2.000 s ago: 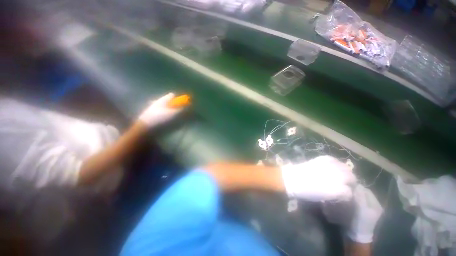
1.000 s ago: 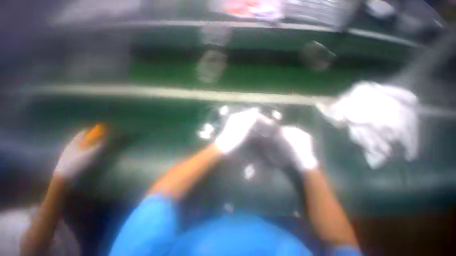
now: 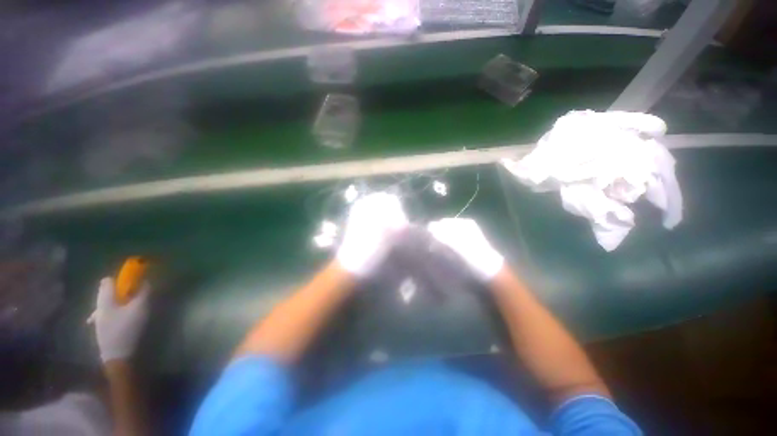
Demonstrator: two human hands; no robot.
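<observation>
My left hand (image 3: 372, 234) and my right hand (image 3: 469, 246), both in white gloves, are close together over the green work surface (image 3: 281, 247). Glare washes out the fingers, and I cannot tell what they hold. A dim, blurred greyish shape shows between them. Small white end pieces (image 3: 326, 234) lie left of my left hand, another white piece (image 3: 440, 187) lies beyond the hands, and one (image 3: 407, 290) lies nearer me. Thin wire leads (image 3: 468, 204) loop around and beyond the hands.
A crumpled white cloth (image 3: 609, 162) lies at the right by a metal post (image 3: 673, 58). Clear plastic boxes (image 3: 336, 121) sit on the belt behind the pale rail (image 3: 256, 178). A neighbour's gloved hand (image 3: 121, 324) holds an orange-yellow item (image 3: 130, 278). A bag of parts (image 3: 362, 14) lies behind.
The view has swung to the right, bringing the whole cloth and the post in. My hands stay close together; my left hand has come off its earlier bent-over pose near the right one.
</observation>
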